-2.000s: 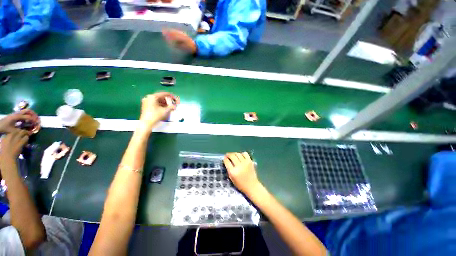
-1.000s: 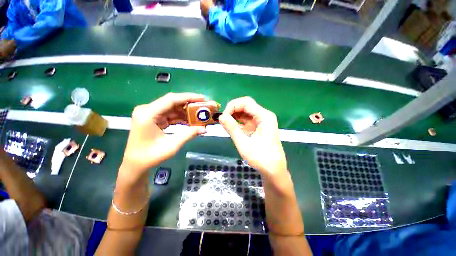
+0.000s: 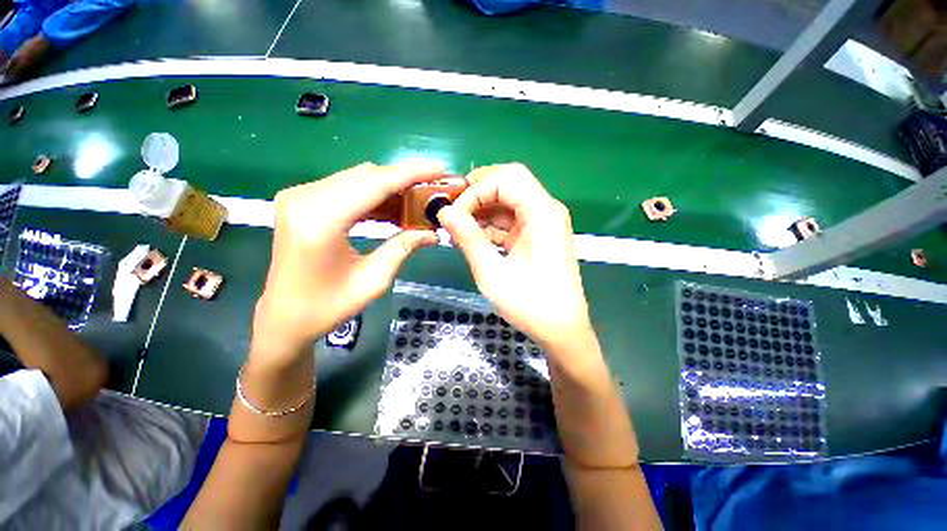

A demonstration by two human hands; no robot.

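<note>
My left hand (image 3: pixel 337 244) holds a copper-coloured device housing (image 3: pixel 417 205) by its edges over the belt's near rail. My right hand (image 3: pixel 519 244) has thumb and finger on a round black piece (image 3: pixel 437 211) at the housing's round centre; the fingers partly hide it. The near sheet of round black pieces (image 3: pixel 472 379) lies on the bench below my hands, partly hidden by my right wrist. A black housing (image 3: pixel 344 331) lies left of it, partly behind my left wrist.
A second sheet (image 3: pixel 750 368) lies right, with white strips (image 3: pixel 866 312) beyond. A bottle with open lid (image 3: pixel 187 204), white tissue (image 3: pixel 128 283) and copper housings (image 3: pixel 204 283) are left. Copper housings (image 3: pixel 657 208) and dark housings (image 3: pixel 313 104) lie on the belt. Another person's arm (image 3: pixel 52 337) is at left.
Since about a second ago the round black piece has moved from beside the housing onto its centre. Earlier, my right hand was on the near sheet. The view has tilted down.
</note>
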